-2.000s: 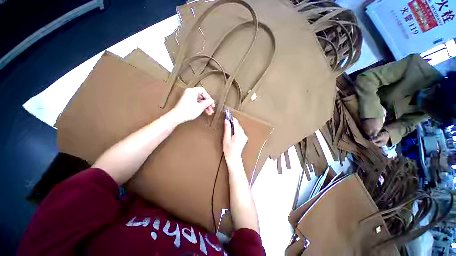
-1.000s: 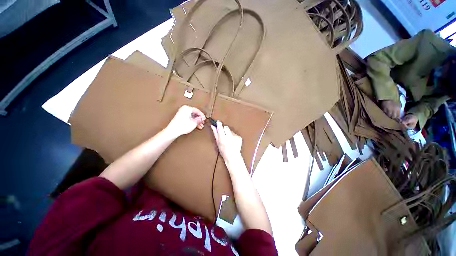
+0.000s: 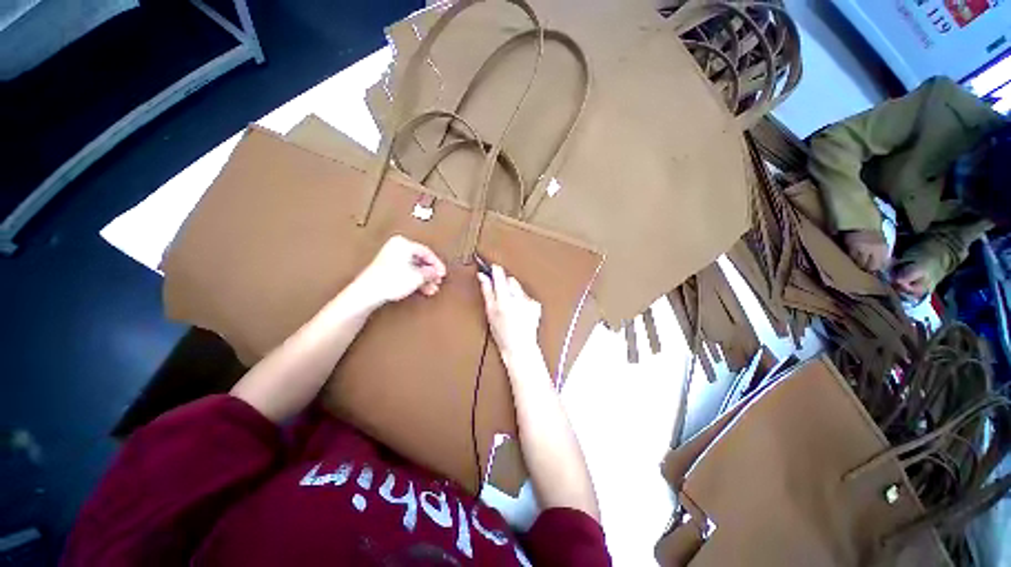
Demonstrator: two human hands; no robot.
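A brown bag body panel (image 3: 277, 227) lies flat in front of me. Its handle (image 3: 394, 138) arches away from me, with both ends on the panel. A small pale logo plate (image 3: 422, 209) sits near the top edge between the handle ends. My right hand (image 3: 510, 310) is closed around dark thread snips (image 3: 481, 264), their tip at the right handle end. A black cord (image 3: 476, 404) trails from them over the panel. My left hand (image 3: 406, 269) is just left of that handle end, fingertips pinched together; whether they hold a thread is too small to tell.
Stacked panels with handles (image 3: 654, 144) lie beyond the work. Loose strap strips (image 3: 776, 222) hang at the right. More brown panels (image 3: 776, 465) stand at the lower right. A person in an olive jacket (image 3: 887, 166) works at the right. A metal frame (image 3: 144, 138) stands at far left.
The logo plate, earlier hidden by my left hand, now shows. Both hands moved down to the right handle end. In the last second, my left hand drew slightly left, away from the snips.
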